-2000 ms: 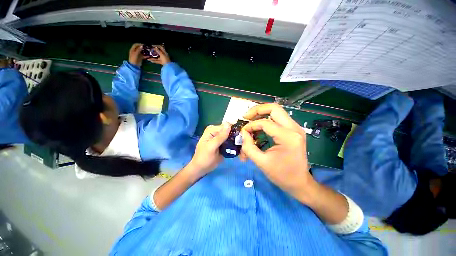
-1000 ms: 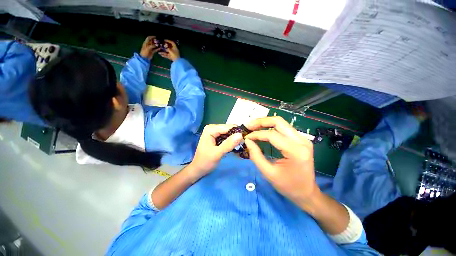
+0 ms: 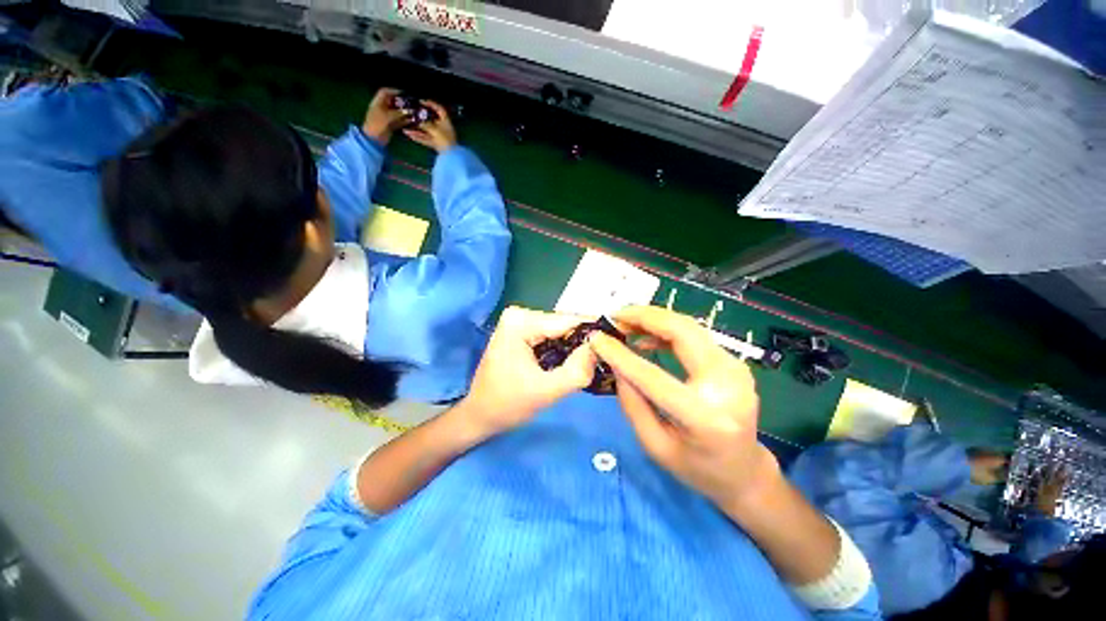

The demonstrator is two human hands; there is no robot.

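A small dark open watch case (image 3: 568, 348) with reddish-brown bits showing is held in front of my chest. My left hand (image 3: 522, 370) grips it from the left, with the thumb on its face. My right hand (image 3: 691, 394) pinches its right side with thumb and fingertips, where a black edge stands up. The fingers hide much of the case. A pale paper pad (image 3: 609, 285) lies on the green bench just beyond my hands.
A white branched strip (image 3: 735, 345) and loose black parts (image 3: 809, 355) lie beyond my right hand. A person in blue (image 3: 443, 285) sits at left, another (image 3: 861, 491) at right. Record sheets (image 3: 940, 146) hang at upper right by the white shelf (image 3: 679, 73).
The watch case has tilted from face-on to a flatter angle, and my left thumb lies across it. The view has shifted. The person at right has moved, with hands now at shiny trays.
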